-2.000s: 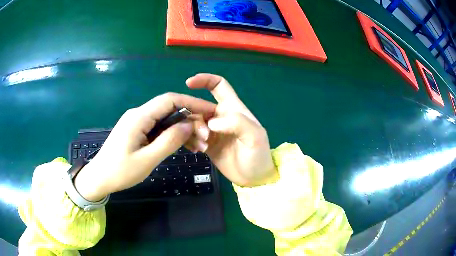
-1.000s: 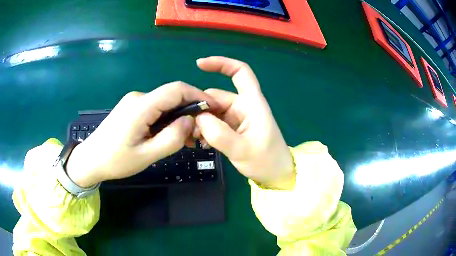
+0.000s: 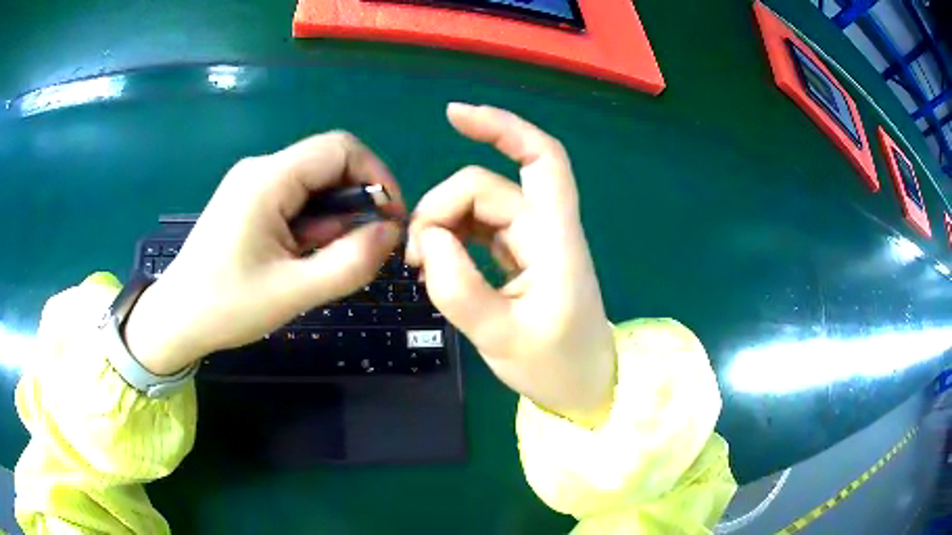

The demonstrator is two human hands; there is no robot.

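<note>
My left hand [image 3: 282,251] is shut on a black cable plug [image 3: 339,200] with a shiny metal tip that points right. My right hand [image 3: 522,261] is just to the right of it, thumb and index fingertips pinched together beside my left fingertips, the other fingers raised. Whether something small is between the right fingertips cannot be told. Both hands are above a black keyboard [image 3: 334,355] with a touchpad and a white label near its lower right keys. My left hand and wrist hide part of the keys.
An orange-red foam pad [image 3: 616,47] bearing a tablet [image 3: 538,8] is cut off by the top edge. More pads with tablets stand along the green bench [image 3: 668,188] at the right. Blue racking, a white cable and a yellow floor line show at the right.
My hands have come slightly apart; the plug tip, earlier at my right fingertips, is now left of them. The far pad and tablet have shifted up in view.
</note>
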